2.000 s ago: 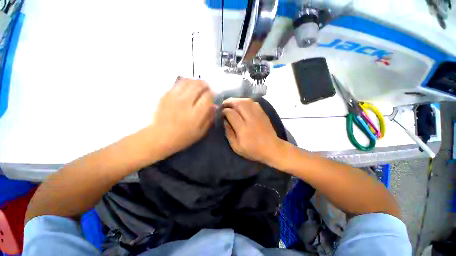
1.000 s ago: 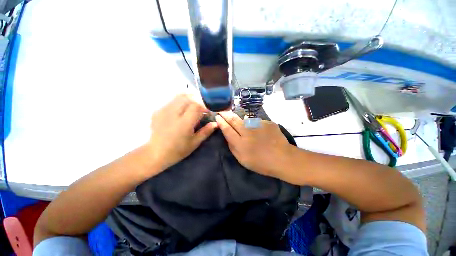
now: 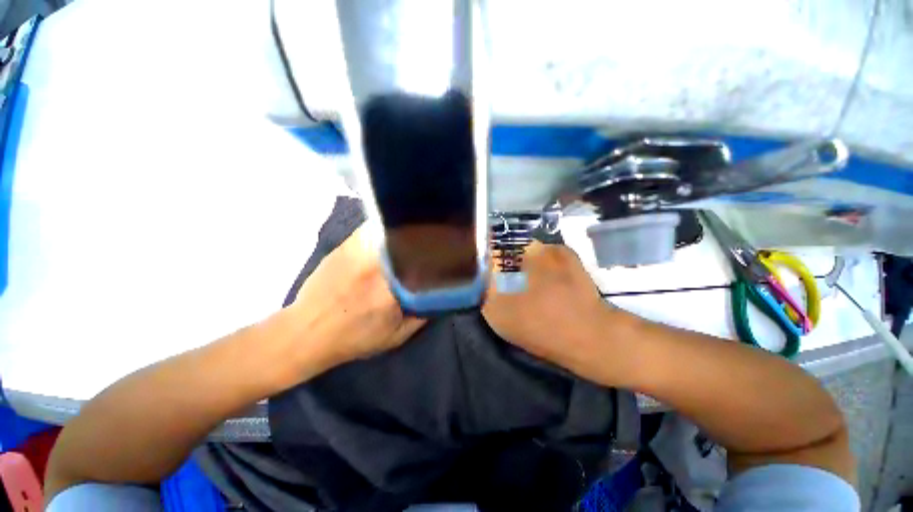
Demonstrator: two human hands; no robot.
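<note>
A dark grey garment piece point(image 3: 440, 400) lies under both hands and hangs over the table edge into the lap. A bit of it shows beyond my left hand. My left hand point(image 3: 350, 300) lies on the cloth left of the machine's shiny metal part; its fingertips are partly hidden behind that part. My right hand point(image 3: 546, 300) rests on the cloth to the right, its fingertips hidden by the machine head. The sewing machine point(image 3: 641, 90), white with a blue stripe, covers the upper view. The needle and presser foot are hidden. The thread tension assembly point(image 3: 513, 245) stands between the hands.
A phone point(image 3: 689, 228) lies partly hidden under the machine arm. Scissors with green and yellow handles point(image 3: 743, 255) lie right of it with thin pink and blue shafts. The white table point(image 3: 150, 200) spreads left. Grey cloth point(image 3: 691, 450) and blue crate parts show below the edge.
The view has moved closer to the machine head, which now covers more of the picture and hides the fingertips. Cloth now shows beyond my left hand. The phone is more hidden.
</note>
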